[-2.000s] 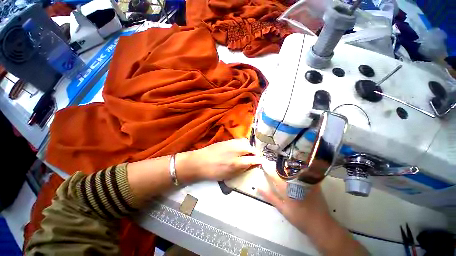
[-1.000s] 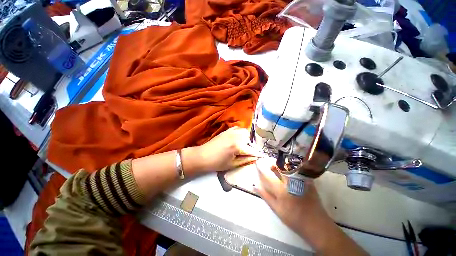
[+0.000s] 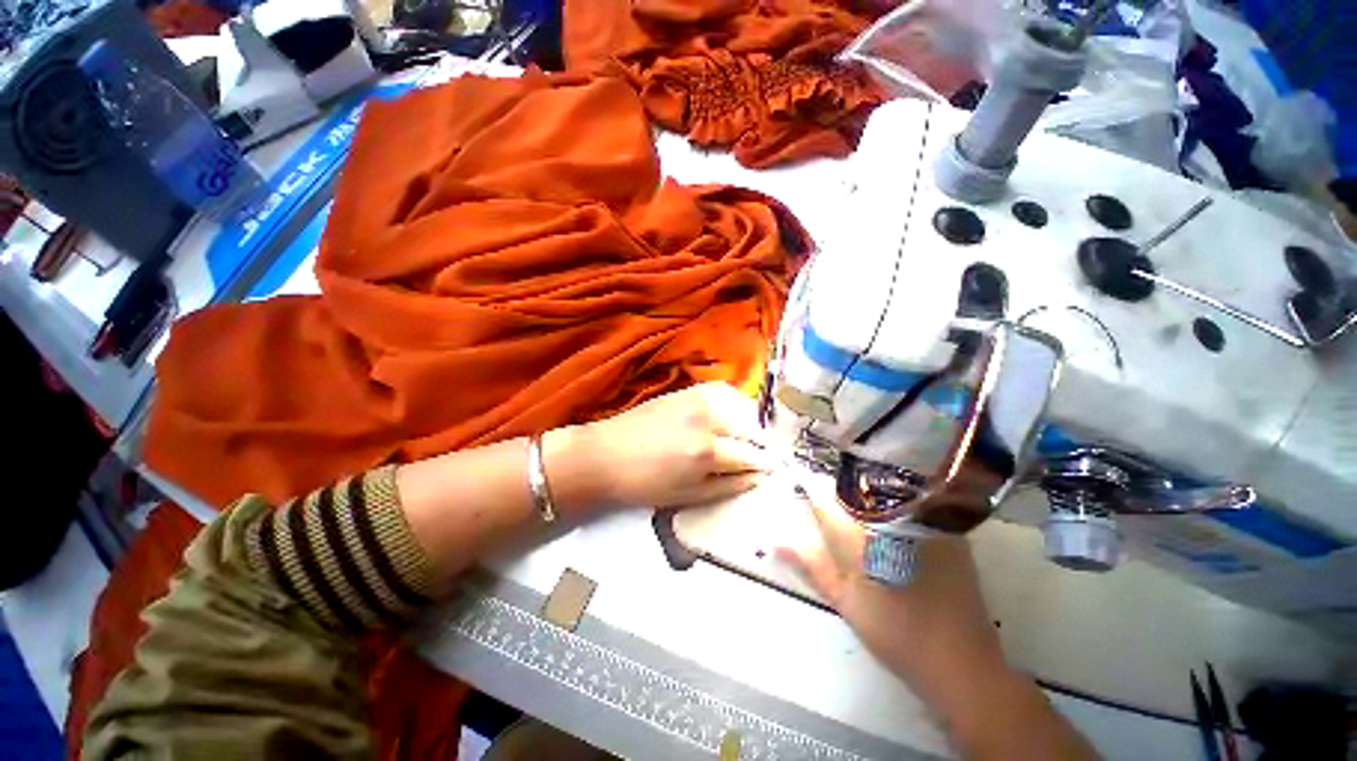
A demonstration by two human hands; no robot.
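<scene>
The rust-orange garment piece [image 3: 491,283] lies in loose folds on the table, left of the white sewing machine [image 3: 953,357]. Its right side runs to the brightly lit needle area. My left hand [image 3: 685,451] is beside the needle at the cloth's edge, fingertips together near the presser foot. The glare hides what its fingers pinch. My right hand [image 3: 878,587] is in front of the needle, partly behind the tension knob [image 3: 890,559], fingers spread on the pale machine bed [image 3: 744,543]. Whether it holds anything cannot be told.
A gathered orange bundle [image 3: 759,89] and clear plastic [image 3: 930,45] lie behind the machine. A bottle [image 3: 171,134] stands at the far left. A ruler strip [image 3: 625,691] runs along the front edge. Snips [image 3: 1216,711] lie at the lower right.
The view has shifted slightly. My right hand's fingers have moved a little away from my left hand's fingertips since a second ago. The orange cloth lies almost the same.
</scene>
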